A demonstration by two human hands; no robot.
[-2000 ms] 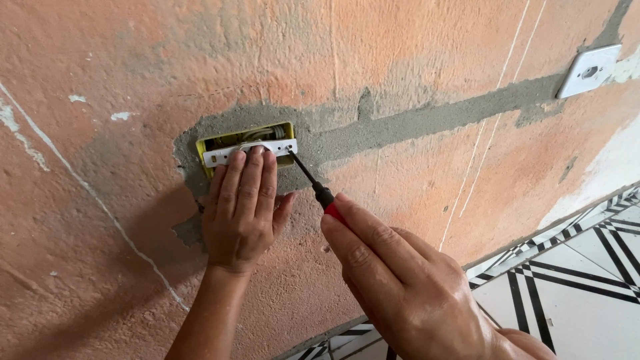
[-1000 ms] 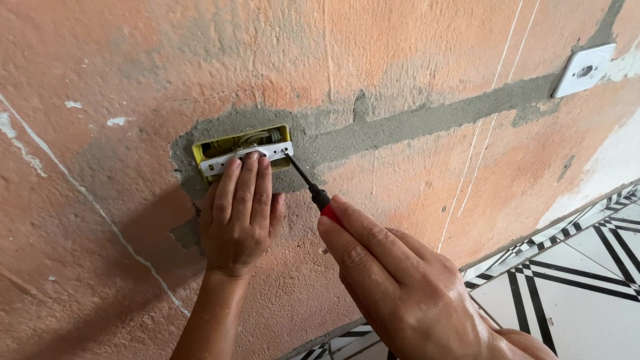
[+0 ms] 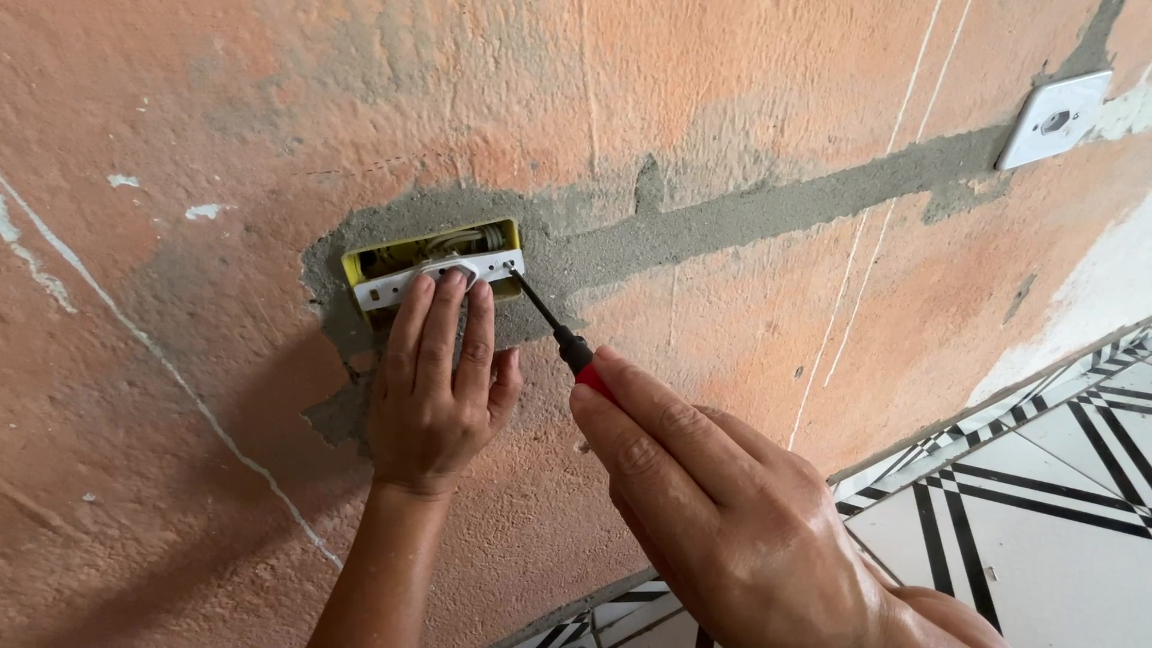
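Note:
A yellow electrical wall box point(image 3: 430, 236) is set in grey mortar, with coiled wires point(image 3: 468, 239) inside. Across its opening lies a white socket mounting strap point(image 3: 382, 291), slightly tilted. The fingertips of my left hand point(image 3: 441, 387) press on the middle of the strap, fingers extended, and partly hide the socket module. My right hand point(image 3: 720, 486) grips the red handle of a screwdriver point(image 3: 538, 300). Its tip meets a screw point(image 3: 509, 267) at the strap's right end.
A white outlet plate point(image 3: 1055, 121) is on the wall point(image 3: 720, 315) at the upper right, at the end of a mortar strip point(image 3: 774, 209). Black-and-white patterned floor tiles point(image 3: 1062, 531) and a matching skirting point(image 3: 954, 432) meet the wall at the lower right.
The screwdriver tip stays at the strap's right end and both hands keep nearly the same places. The strap's tilt has shifted slightly over the frames.

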